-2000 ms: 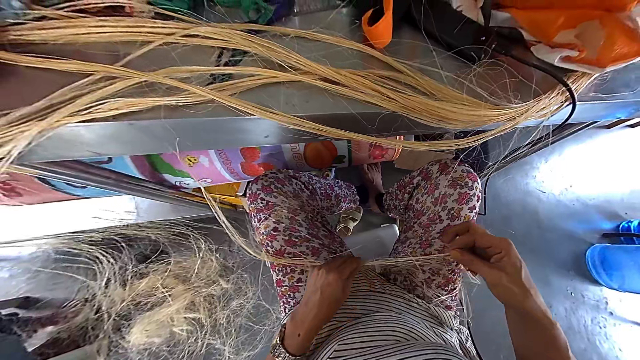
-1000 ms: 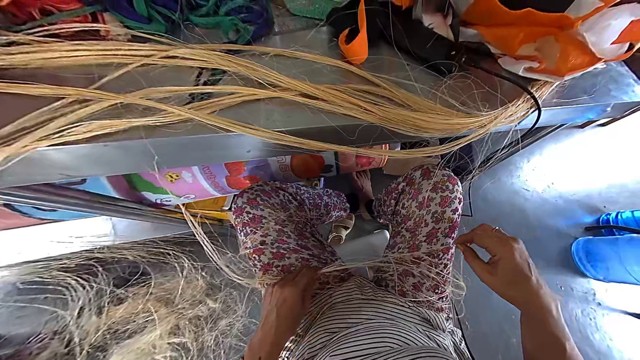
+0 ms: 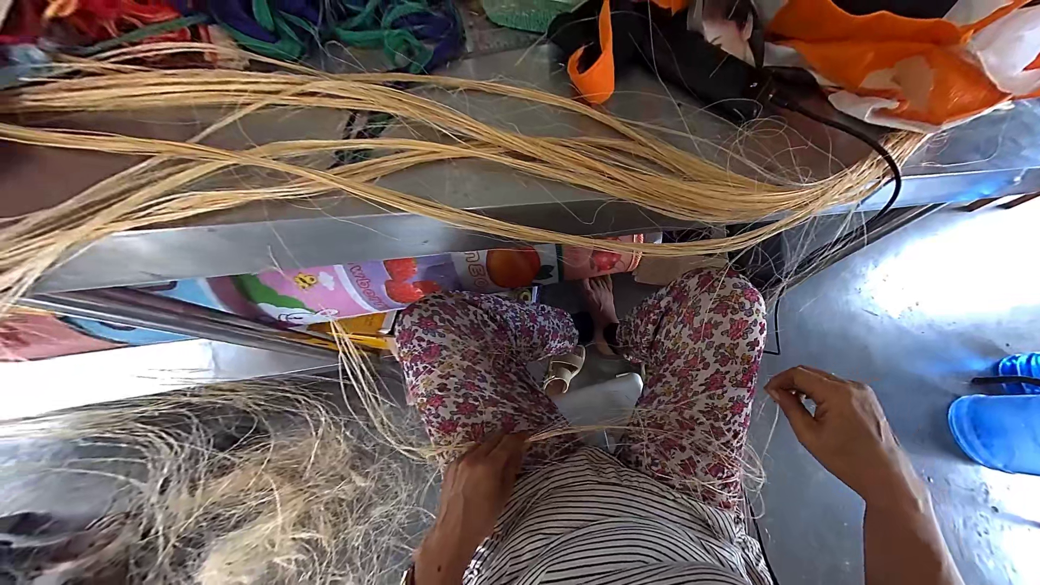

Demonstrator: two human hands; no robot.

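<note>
My left hand (image 3: pixel 483 479) rests over my left-side thigh, closed on a thin bundle of pale plant fibres (image 3: pixel 378 406) that trails up to the left and also runs across my lap. My right hand (image 3: pixel 829 418) is held out beside the other knee, thumb and index fingertip together; whether a fine strand lies between them cannot be told. Loose fibre ends (image 3: pixel 699 463) spread over the floral trousers near it. On the metal table (image 3: pixel 325 236) ahead lie long bundles of straw-coloured fibre (image 3: pixel 520 162), gathered toward the right end.
A tangled fibre heap (image 3: pixel 276 504) is at the lower left. Coloured strips (image 3: pixel 390 32), an orange and white bag (image 3: pixel 918 65) and a black cable (image 3: pixel 861 138) lie on the table. Below it is a printed roll (image 3: pixel 366 288). A blue plastic object (image 3: pixel 999 431) stands at the right.
My right hand has moved away from the lap fibres to the right, out past the knee. My left hand has stayed on the fibres over the thigh.
</note>
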